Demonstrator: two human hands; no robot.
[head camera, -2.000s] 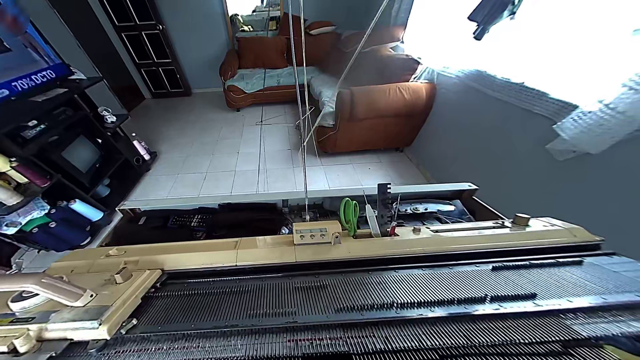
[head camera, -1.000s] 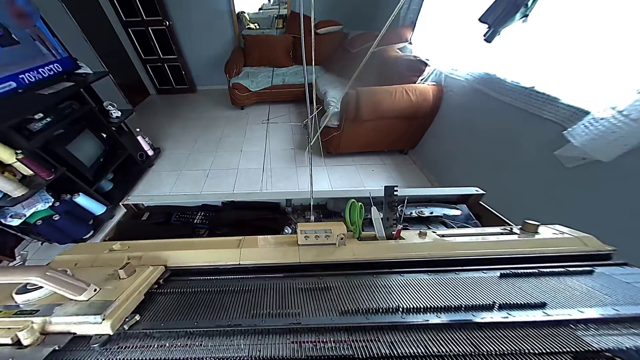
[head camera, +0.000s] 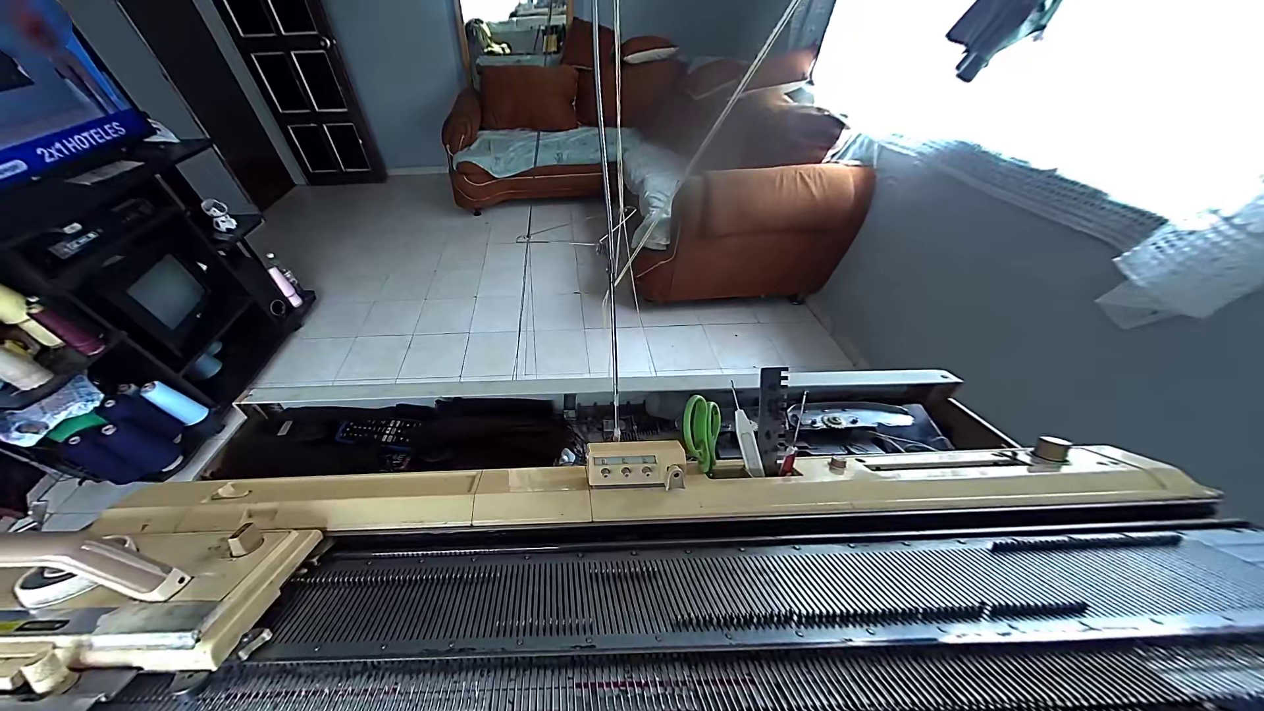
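Neither my left hand nor my right hand shows in the head view. A knitting machine spans the foreground, its needle bed (head camera: 632, 592) running from side to side with some needles pushed out of line. The carriage (head camera: 247, 592) with its handle (head camera: 128, 568) sits at the left end of the bed. A beige row counter (head camera: 635, 464) stands at the middle of the cream rear cover (head camera: 395, 504). Just right of it are green-handled scissors (head camera: 701, 432), a white-handled tool (head camera: 748, 441) and a black toothed strip (head camera: 773, 420), all upright. Yarn strands (head camera: 612, 296) hang down behind the counter.
Behind the machine lies an open tray (head camera: 849, 380) with dark cloth (head camera: 474, 425) and tools. A dark shelf unit (head camera: 148, 276) with yarn cones (head camera: 176, 403) and a television (head camera: 69, 99) stands at left. Brown sofas (head camera: 760, 227) are beyond, and a wall (head camera: 958, 286) with a window is at right.
The writing on the television screen has changed. The machine, the carriage and the tools look the same, and no hand shows in any frame.
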